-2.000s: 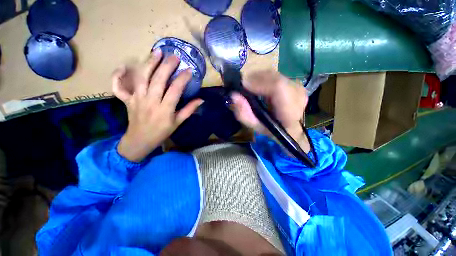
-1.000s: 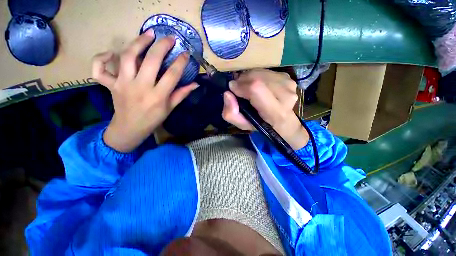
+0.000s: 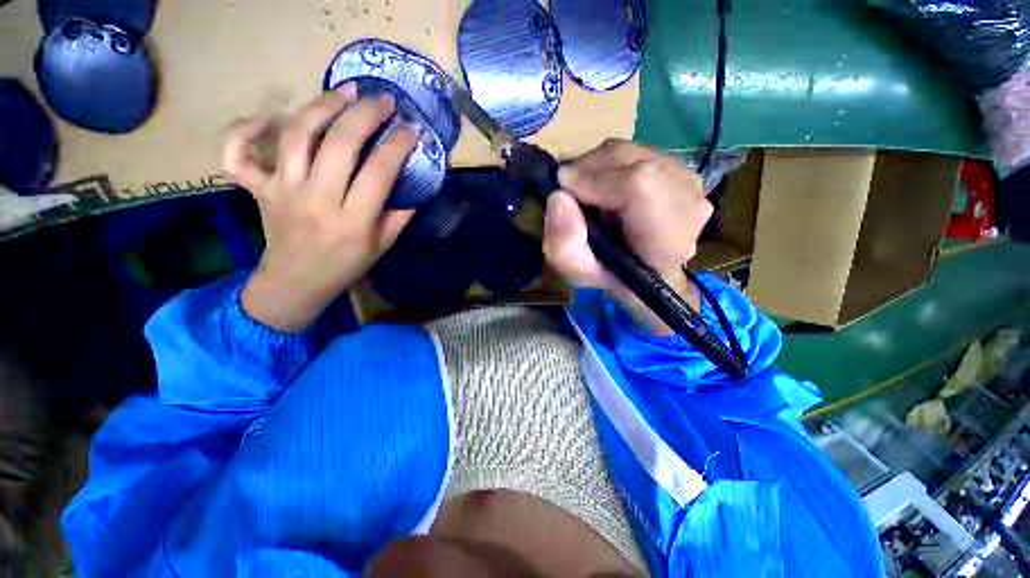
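Observation:
My left hand (image 3: pixel 328 192) has its fingertips on a dark glossy oval part (image 3: pixel 419 169), which overlaps another oval part (image 3: pixel 382 66) lying under it on the brown cardboard sheet (image 3: pixel 226 68). My right hand (image 3: pixel 633 215) is closed around the black handle of the soldering iron (image 3: pixel 644 282). Its thin metal tip points up-left and ends near the right rim of the lower oval part. Whether the tip touches the rim I cannot tell.
More oval parts lie on the cardboard, at the right (image 3: pixel 511 68) and far left (image 3: pixel 95 77). A power cord (image 3: pixel 721 90) crosses the green bench top (image 3: pixel 813 90). An open carton (image 3: pixel 811 237) stands at the right. Dark ovals (image 3: pixel 463 243) sit below the bench edge.
The iron's tip has moved from the ovals to the cardboard between parts, then back beside the held ovals. The upper oval has shifted down, showing more of the lower one. The view has shifted slightly.

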